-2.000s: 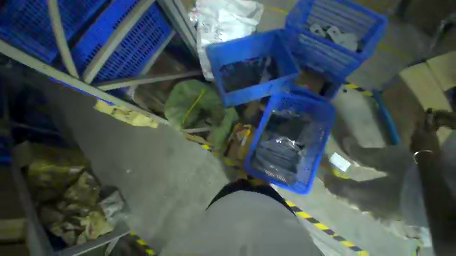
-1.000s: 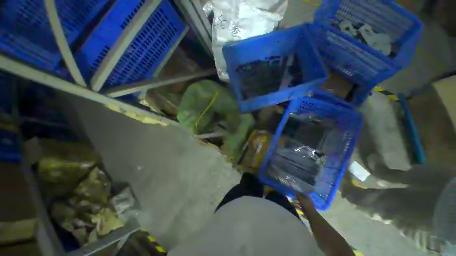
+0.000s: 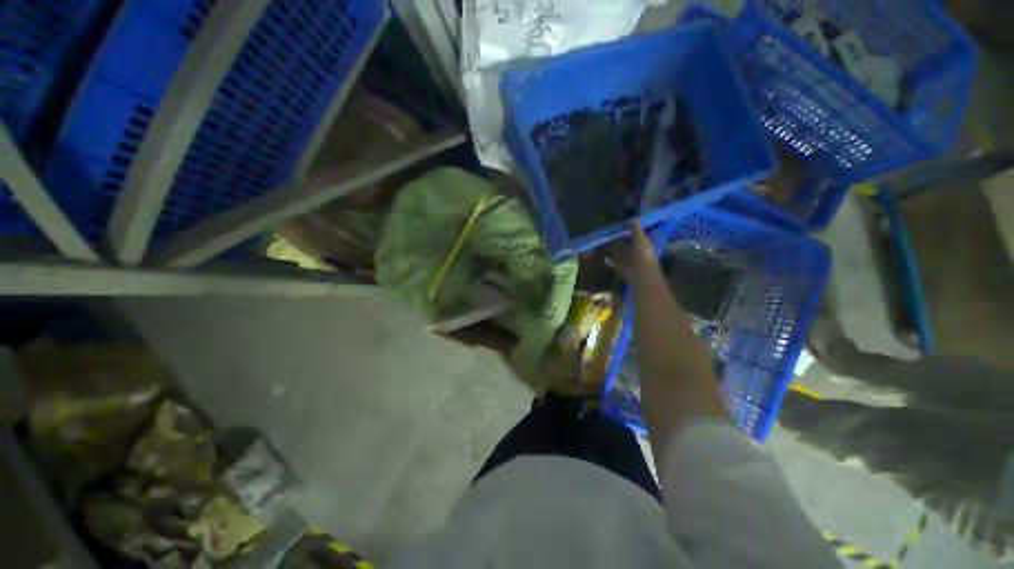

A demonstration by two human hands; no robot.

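Observation:
A solid-walled blue tote [image 3: 595, 242] holds small dark parts and a pale strip. My right hand [image 3: 636, 253] is at its near rim, with the fingertips on or against the rim. The hand is small and blurred, so its grip is unclear. My right forearm crosses over a blue mesh crate [image 3: 803, 291], which holds dark contents under clear plastic and is partly hidden by the arm. My left hand is not in view.
A green woven sack [image 3: 428, 239] and yellowish packets [image 3: 595, 322] lie left of the mesh crate. A white sack [image 3: 534, 31] and more blue crates [image 3: 817, 106] are behind. Grey racking [image 3: 189, 280] is at left, with golden-brown packets [image 3: 167, 467] low left. Another person's clothing [image 3: 923, 417] shows at right.
My right hand has moved from the mesh crate's near edge forward to the solid tote's rim. The view has shifted, and the tote looks closer. The other person's arm at far right is gone.

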